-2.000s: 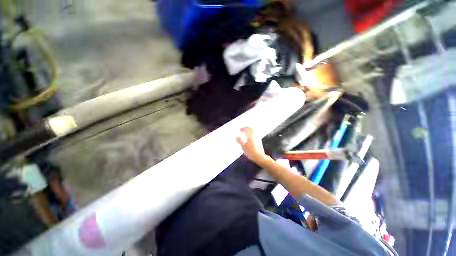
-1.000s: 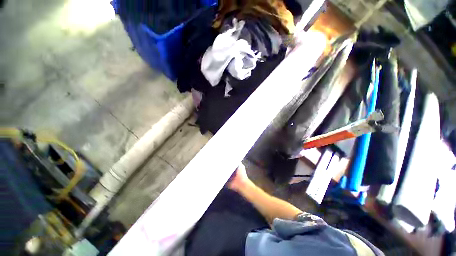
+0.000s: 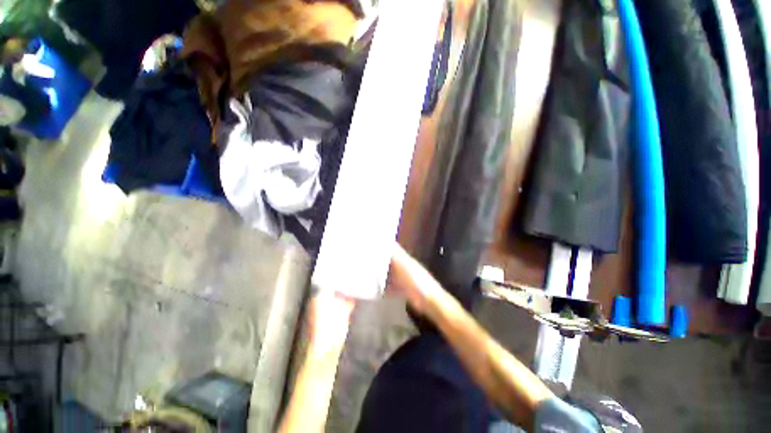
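Observation:
A thick white roll (image 3: 372,152) runs from the top edge down to its near end in front of me. My left hand (image 3: 332,303) grips the roll's near end from below, its fingers mostly hidden by the roll. My right hand (image 3: 401,264) holds the roll's right side close to the near end; its fingers are hidden behind the roll. The roll's far end is cut off by the top edge.
Stored rolls lie side by side at right, including a blue roll (image 3: 647,169) and a dark roll (image 3: 583,144). A metal bracket (image 3: 571,313) stands near their ends. White cloth (image 3: 275,178) and brown cloth (image 3: 287,30) are heaped left. A pale tube (image 3: 275,355) lies on the floor.
The white roll has swung from slanting across the view to nearly straight ahead, with its near end now visible. My left hand has come into view on it. The view has turned toward the stored rolls.

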